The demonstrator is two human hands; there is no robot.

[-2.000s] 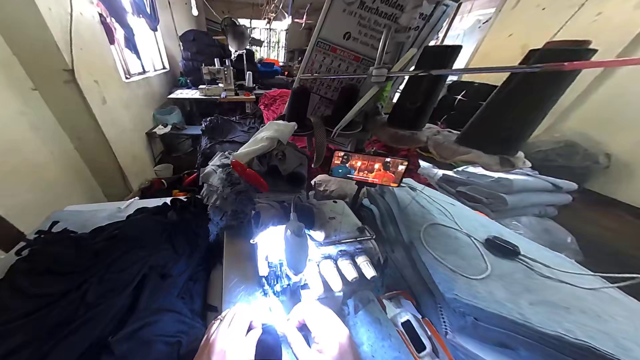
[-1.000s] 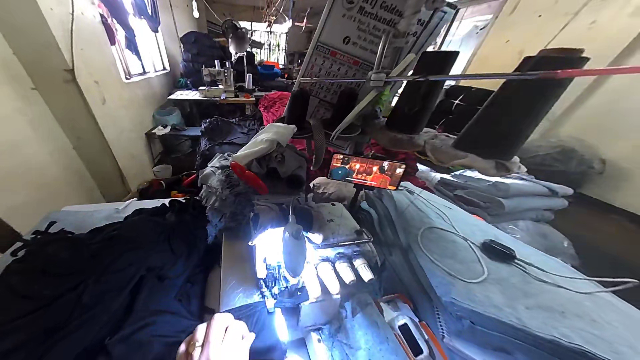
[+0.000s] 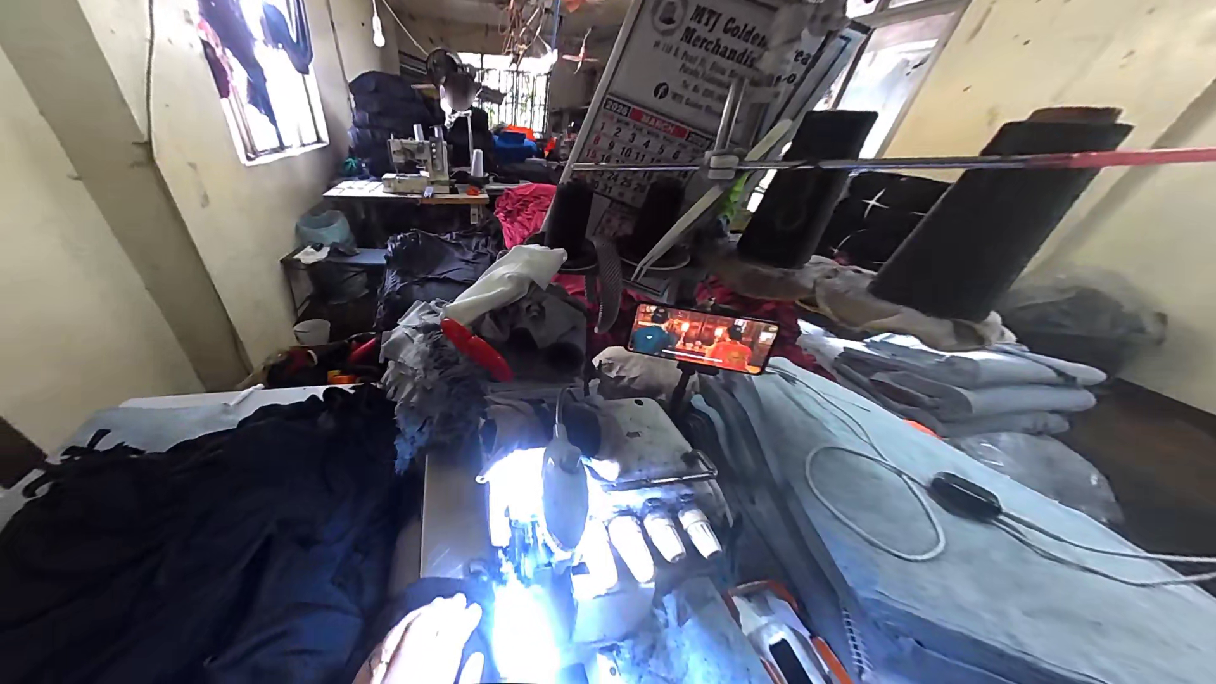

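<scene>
At the bottom, left of centre, my left hand (image 3: 427, 641) lies on dark fabric (image 3: 439, 594) at the left side of a sewing machine (image 3: 636, 432). Its fingers are partly cut off by the frame's edge and washed out by glare, so its grip is unclear. A bright lamp (image 3: 564, 494) hangs over the needle area, where the glare hides the detail. White tension knobs (image 3: 665, 537) stand in a row on the machine's front. My right hand does not show.
Dark garments (image 3: 199, 551) are heaped at the left. Grey-blue fabric (image 3: 1007, 532) with a cable (image 3: 940, 532) covers the right side. A phone (image 3: 703, 337) stands behind the machine, below large black thread cones (image 3: 997, 214). An orange-and-white device (image 3: 784, 632) lies at the front right.
Two seconds ago both hands were at the needle area; the right one has since left view. The left hand moved left, and dark fabric now shows beside it.
</scene>
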